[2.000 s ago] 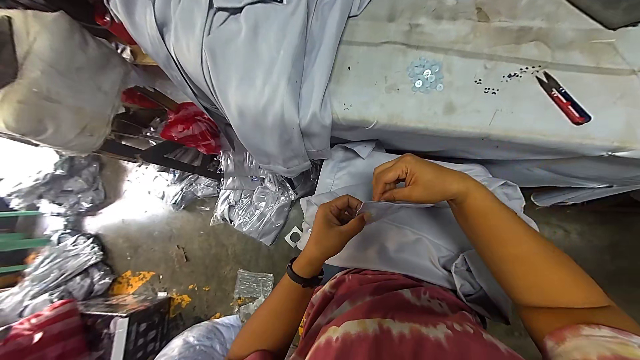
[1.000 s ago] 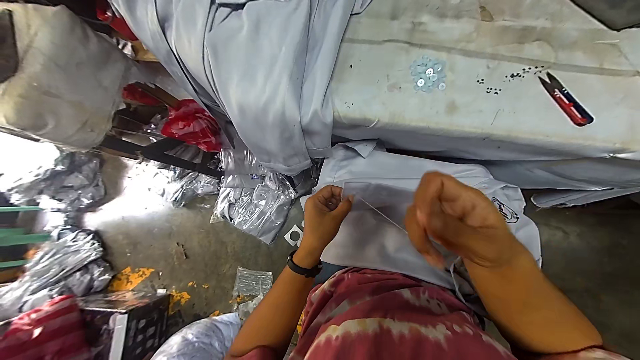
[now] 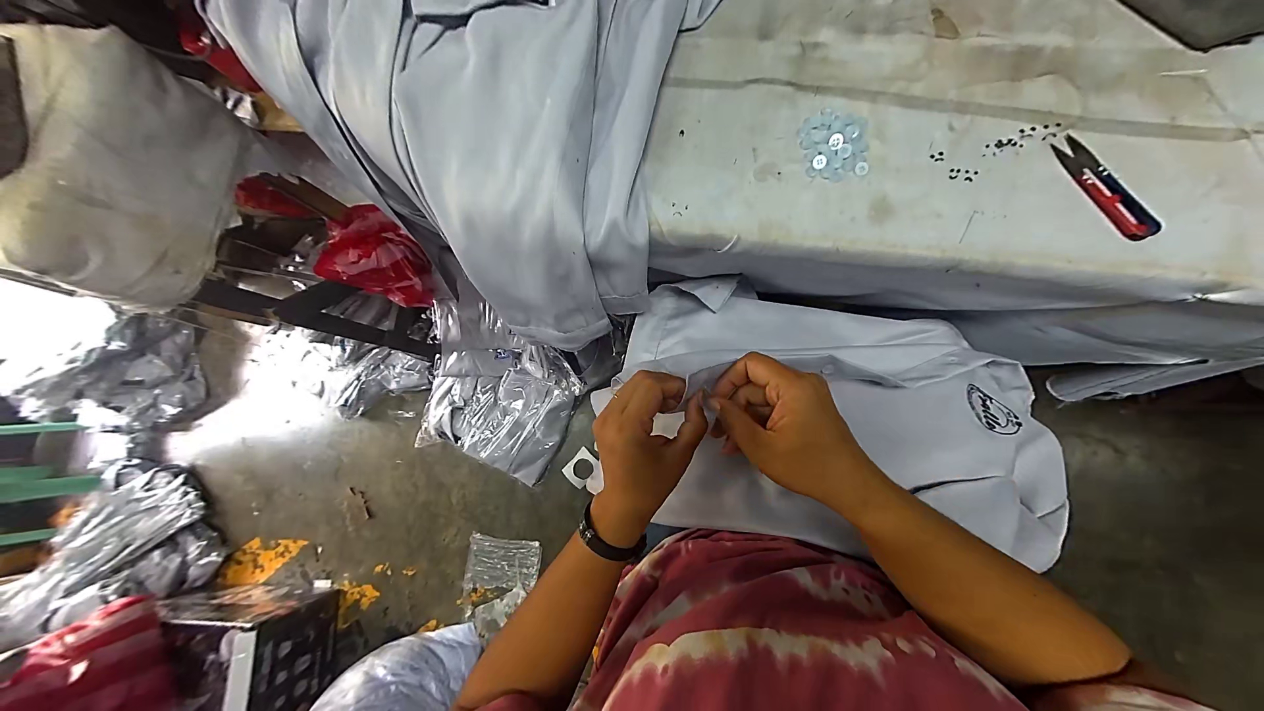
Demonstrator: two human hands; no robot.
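Note:
A light grey shirt (image 3: pixel 849 474) with a dark round emblem lies across my lap. My left hand (image 3: pixel 647 434) pinches the shirt's placket edge between thumb and fingers. Close against it, my right hand (image 3: pixel 775 425) has its thumb and fingertips together at the same strip of cloth; whether a needle or thread is between them is too small to tell. On the table (image 3: pixel 750 207) beyond the shirt are a small pile of pale buttons (image 3: pixel 834 146) and red-and-dark thread snips (image 3: pixel 1108 190).
Grey garments (image 3: pixel 504 148) hang over the table's left part. Plastic-wrapped clothes (image 3: pixel 504 395) hang below them. A red plastic bag (image 3: pixel 373 259), a black box (image 3: pixel 257 642) and more wrapped bundles (image 3: pixel 109 553) are at the left. Small black bits (image 3: pixel 1022 140) lie near the snips.
My right hand, which was drawn away to the right with a thread stretched from the cloth one second ago, is back beside my left hand at the placket.

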